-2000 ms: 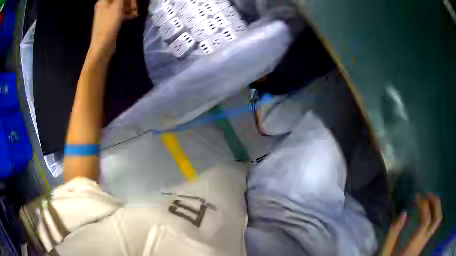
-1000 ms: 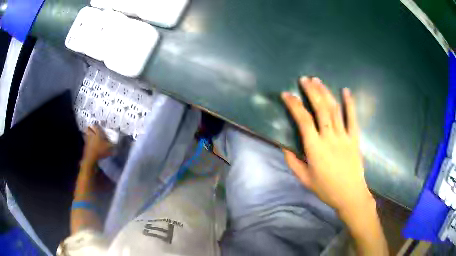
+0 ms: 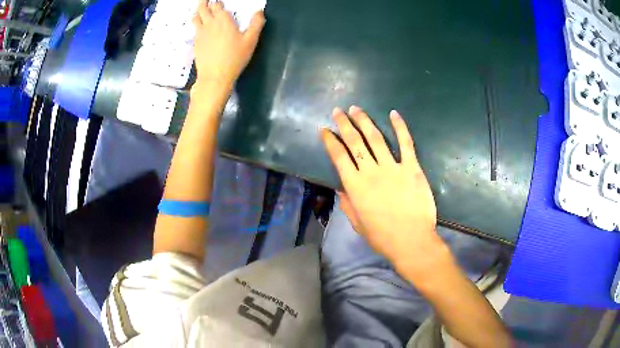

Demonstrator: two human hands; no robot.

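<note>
White rounded housing pieces [image 3: 146, 107] lie in rows on the left of the dark green worktop [image 3: 340, 68]. My left hand [image 3: 223, 44], with a blue band on its wrist, is over a white piece [image 3: 239, 8] at the top edge. Its fingers and thumb are spread at that piece's near end; whether they grip it is unclear. My right hand [image 3: 387, 194] is palm down on the worktop near its front edge, fingers apart, holding nothing.
Pronged white pieces [image 3: 593, 95] lie in rows on a blue mat [image 3: 554, 262] at the right. A plastic liner [image 3: 126, 160] and a black panel [image 3: 119, 221] are below the worktop at the left. Another blue sheet [image 3: 85, 58] is at the upper left.
My left hand has moved up from the lined bin to the white pieces on the worktop. My right hand remains spread on the worktop. The view has shifted, showing more of the right mat.
</note>
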